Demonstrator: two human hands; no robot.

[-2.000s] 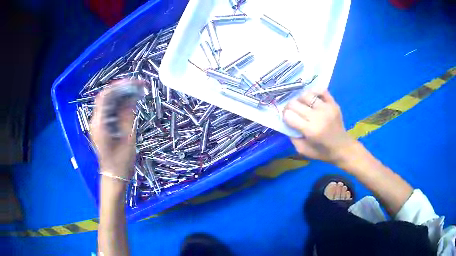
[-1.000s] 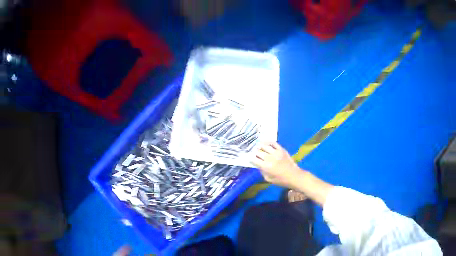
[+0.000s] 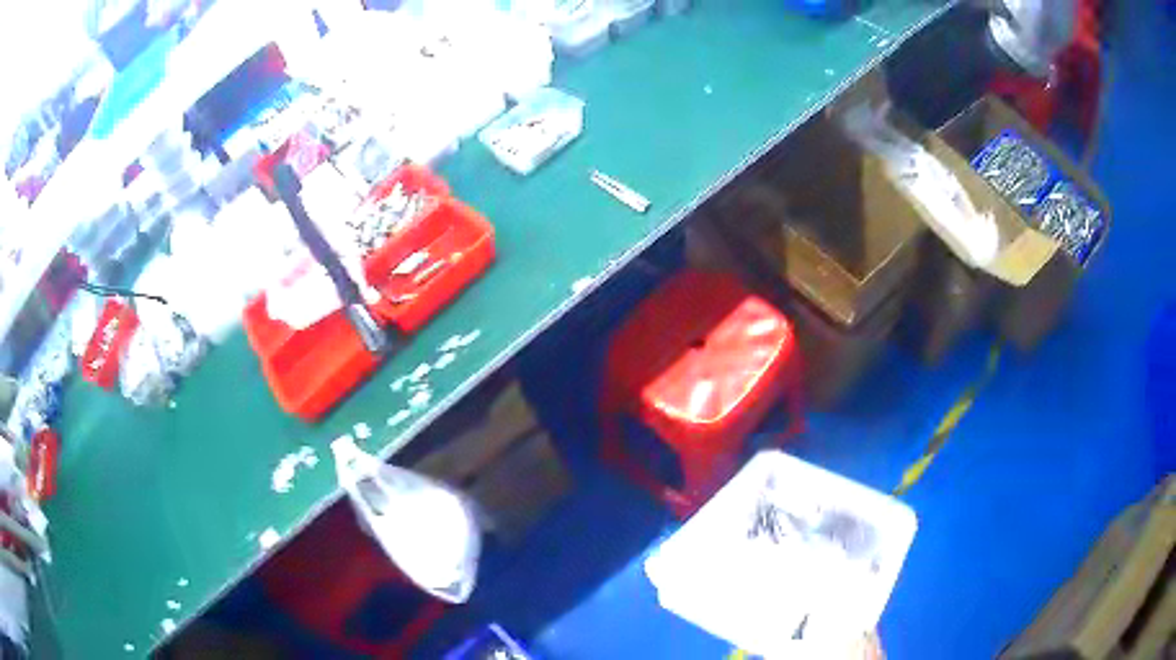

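The white tray (image 3: 851, 516) hangs over the blue floor at the lower right, with small silver cylinders in it, blurred. A small part of my right hand (image 3: 873, 642) shows at the tray's near edge, cut off by the bottom of the picture, and holds the tray there. My left hand is not in view. A corner of a blue tub (image 3: 490, 643) shows at the bottom edge.
A green bench (image 3: 555, 245) runs diagonally, with red bins (image 3: 445, 264), a clear box (image 3: 534, 130) and tweezers (image 3: 620, 191). A plastic bag (image 3: 419, 529) hangs at its edge. A red stool (image 3: 722, 361) and cardboard boxes (image 3: 845, 264) stand beyond the tray.
The view has swung from the blue tub to the bench. The tray is away from above the heaped tub, low in the picture. My left hand has left the view.
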